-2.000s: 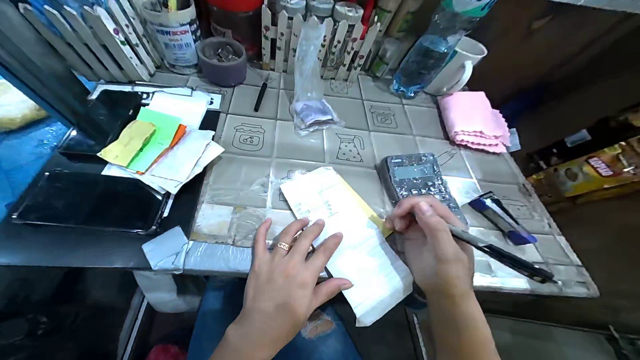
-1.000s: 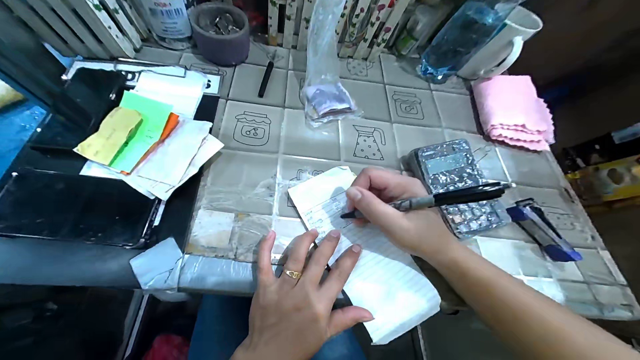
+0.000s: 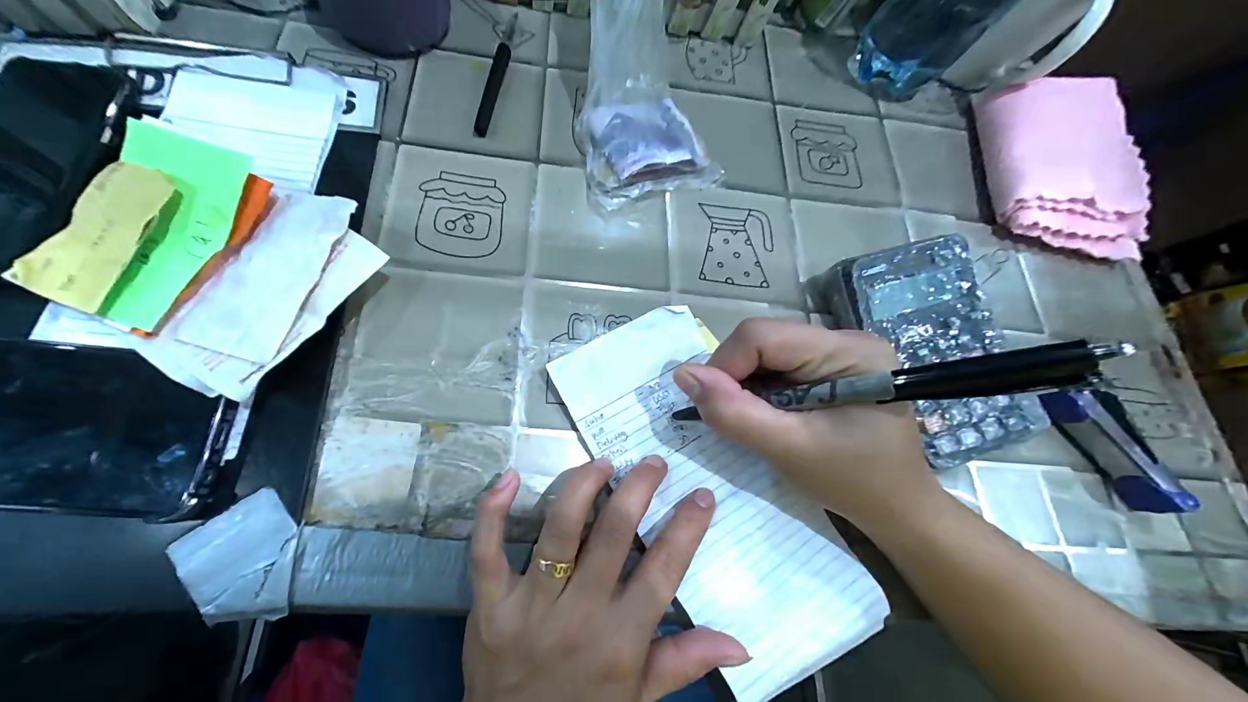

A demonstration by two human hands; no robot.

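A lined paper notepad lies slanted over the table's front edge, with handwriting near its upper part. My right hand grips a black pen, its tip at the written lines. Spread flat with a ring on one finger, my left hand rests on the notepad's left edge and holds nothing. Just beyond my right hand is a calculator in a clear, bumpy-looking cover. A blue-and-clear plastic object, whose kind I cannot tell, lies right of the calculator.
Loose papers and coloured notes lie at left above a dark glossy panel. A clear plastic bag, a black pen-like object, a folded pink cloth and a plastic bottle are on the tile-patterned tabletop.
My right hand has moved from the notepad's right edge onto its written part, and the pen has turned so that its tip points left at the paper. The view has moved closer.
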